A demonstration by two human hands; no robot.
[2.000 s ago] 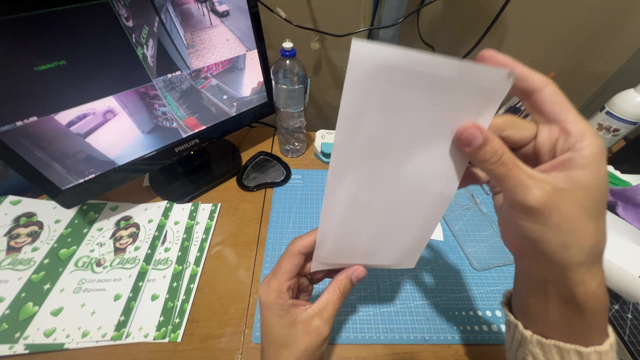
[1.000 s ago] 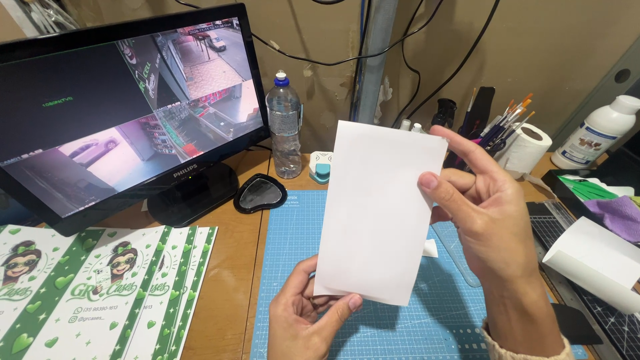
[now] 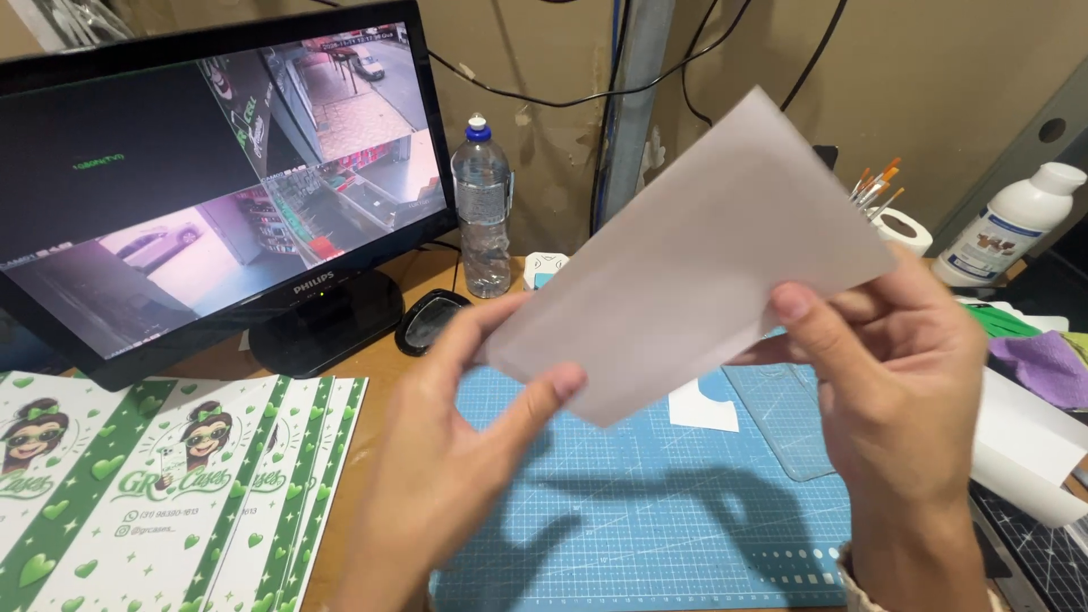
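A rectangular white paper piece, tilted and slightly blurred, is held up over the blue cutting mat. My left hand pinches its lower left corner, thumb in front and fingers behind. At the lower right edge, my right hand grips it between thumb and fingers. Beneath on the mat lie a clear phone case, partly hidden by my right hand, and a small white paper scrap with a curved cutout.
Printed green-and-white cards lie at left before a monitor. Behind the mat are a plastic water bottle and a black oval dish. At right are paintbrushes, a white bottle, a purple cloth and curled white paper.
The white paper has turned from nearly upright to a diagonal tilt, with both hands still on it. My left hand has risen along with its lower end.
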